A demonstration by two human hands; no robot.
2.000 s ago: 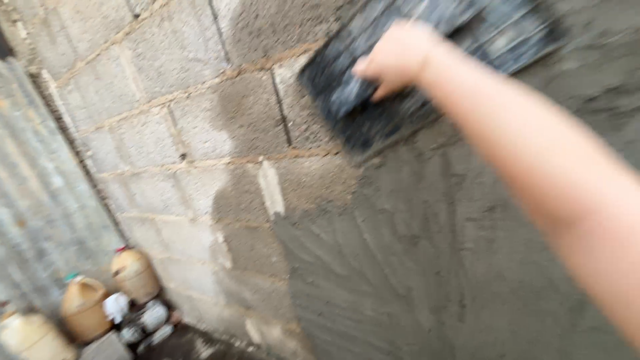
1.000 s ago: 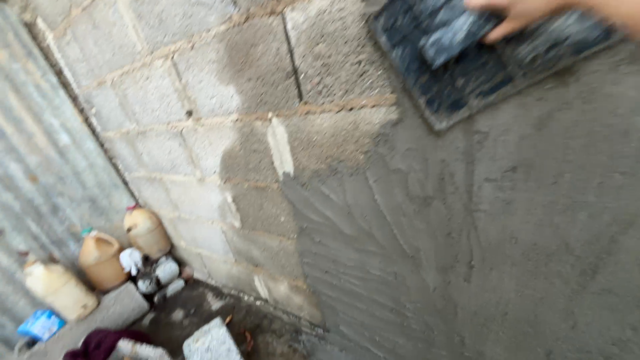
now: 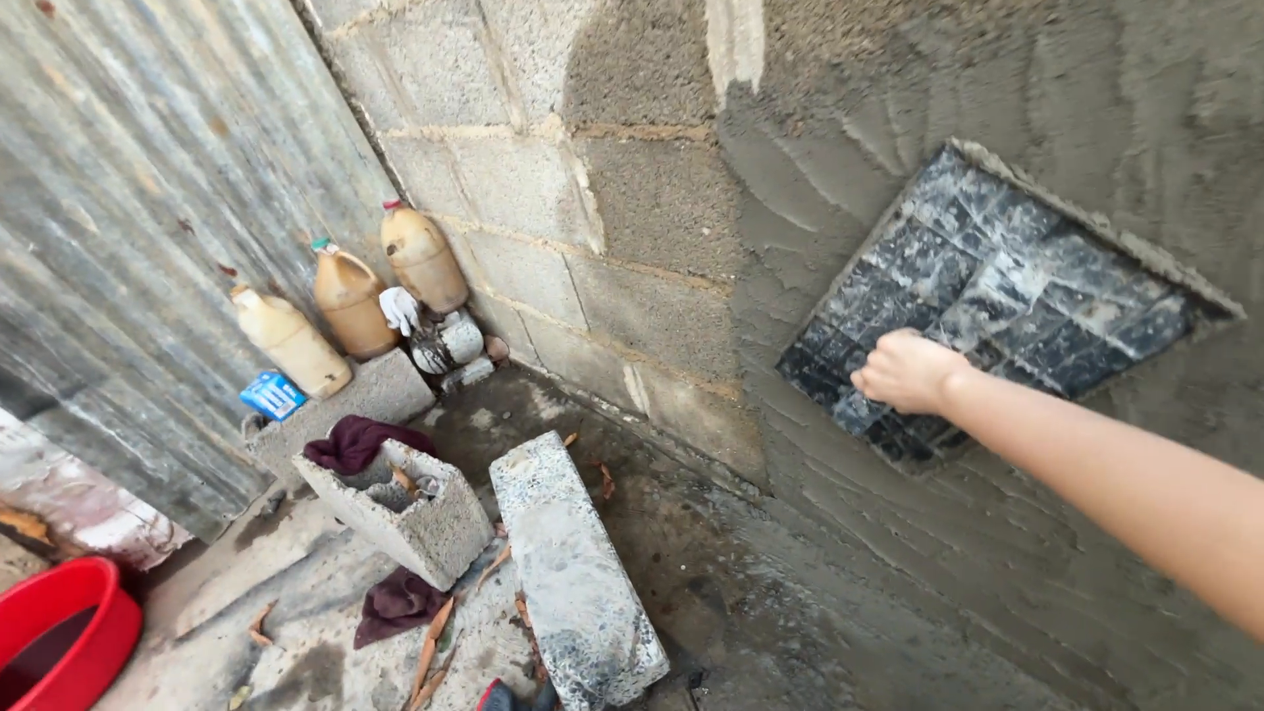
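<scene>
My right hand [image 3: 910,372] grips the handle of a black plastic plastering float [image 3: 1076,326], whose back is smeared with dried mortar. The float lies against the wet grey mortar [image 3: 987,553] on the block wall, tilted, with a ridge of mortar along its upper edge. To the left of it the concrete blocks [image 3: 657,207] are bare, some damp and dark. Ridged marks run through the mortar beside the float. My left hand is out of view.
Plastic jugs [image 3: 425,259] stand by a corrugated metal sheet [image 3: 168,197]. A hollow concrete block [image 3: 434,528] with a maroon cloth [image 3: 360,444] and a long concrete block [image 3: 583,583] lie on the floor. A red basin [image 3: 74,632] is at lower left.
My right hand has moved the float down the wall from near the top of the mortar's left edge. The view has tilted down, showing more floor.
</scene>
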